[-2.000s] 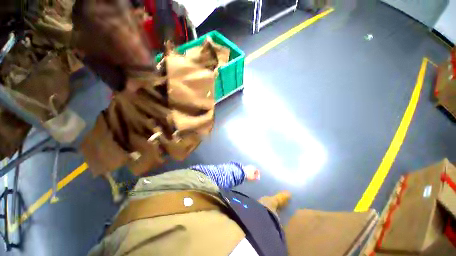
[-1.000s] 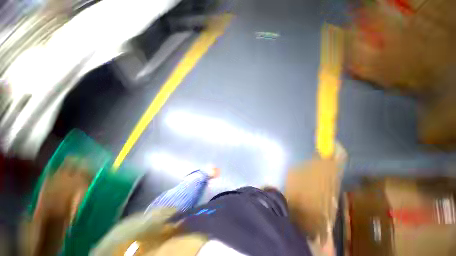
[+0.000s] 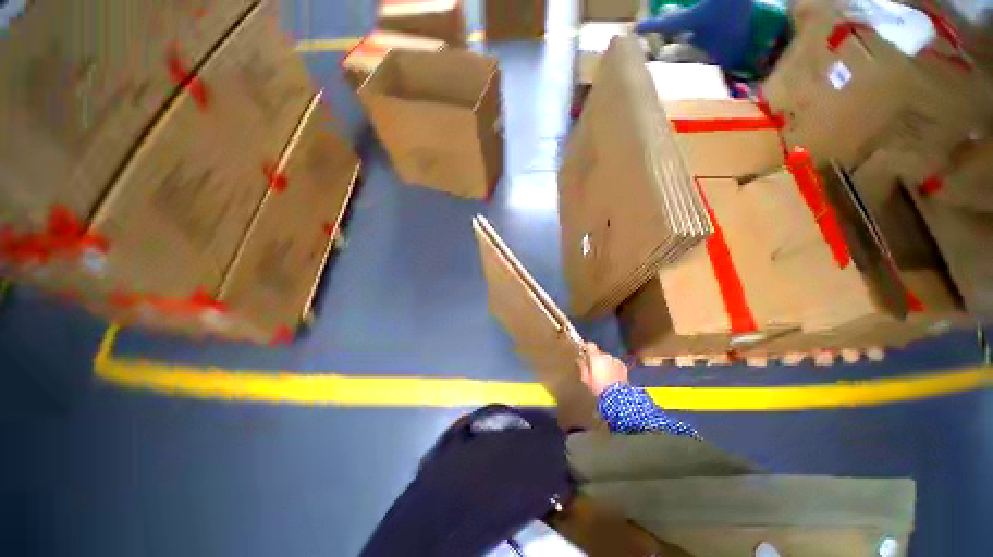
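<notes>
A flat folded brown carton (image 3: 530, 322) is seen nearly edge-on in the lower middle, slanting from upper left down to my body. My right hand (image 3: 601, 370), in a blue patterned sleeve, holds its upper edge at the near part. The fingers are partly hidden behind the board. The carton's lower end is hidden by my clothing. My left hand is not in view.
An upright bundle of flat cartons (image 3: 626, 180) leans by red-taped boxes (image 3: 773, 250) on the right. An open-topped box (image 3: 436, 136) stands ahead. Large taped cartons (image 3: 240, 196) stand left. A yellow line (image 3: 327, 388) crosses the floor. A person's blue sleeve (image 3: 697, 24) shows at the top.
The view has turned from the aisle and green bin to the carton stacks. My left hand has gone out of view. My right hand on the carton now shows.
</notes>
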